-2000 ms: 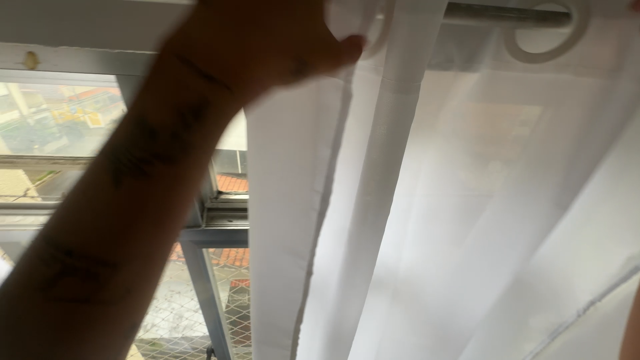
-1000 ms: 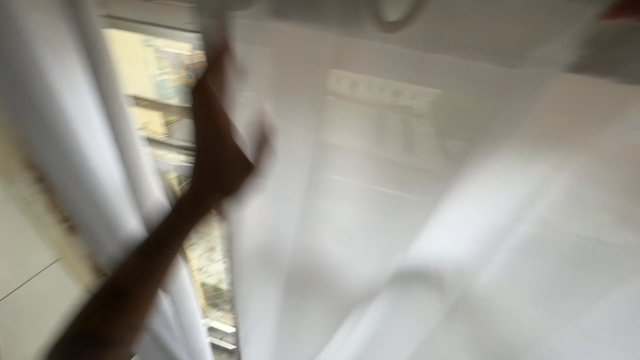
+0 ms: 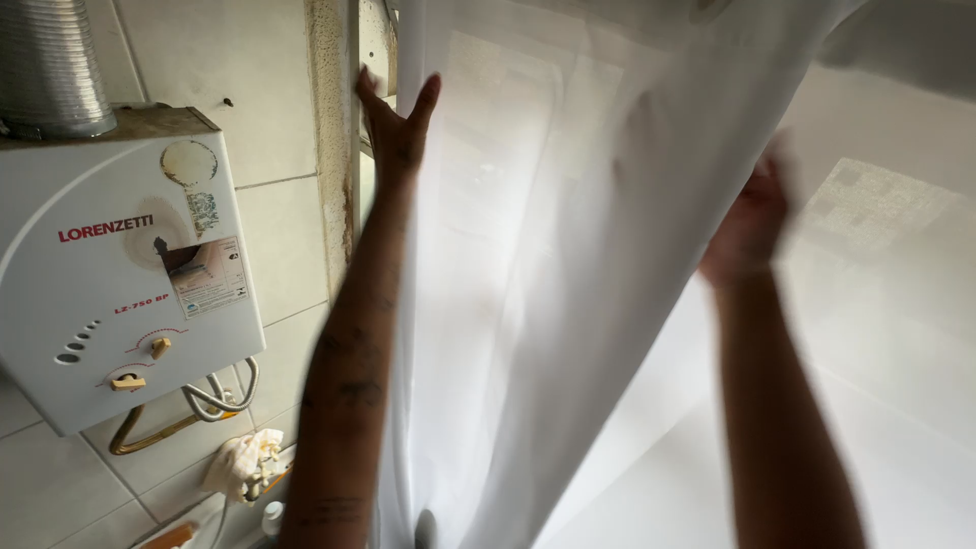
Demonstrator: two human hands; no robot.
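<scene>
A sheer white curtain (image 3: 488, 290) hangs in folds through the middle and right of the view. My left hand (image 3: 400, 130) is raised at the curtain's left edge, beside the window frame, with thumb and fingers spread and nothing seen between them. My right hand (image 3: 751, 221) is up at the right of a thick fold; it is blurred and its fingers are partly behind the fabric, so whether it grips the curtain cannot be told.
On the tiled wall (image 3: 274, 221) at the left is a white Lorenzetti gas water heater (image 3: 99, 267) with a ribbed metal duct (image 3: 53, 69) above and flexible hoses (image 3: 229, 400) below. A crumpled cloth (image 3: 244, 461) and a white-capped bottle (image 3: 272, 517) are lower down.
The view has swung left, bringing the water heater into sight. My right hand and forearm have come into view beside the curtain. My left hand remains raised near the window.
</scene>
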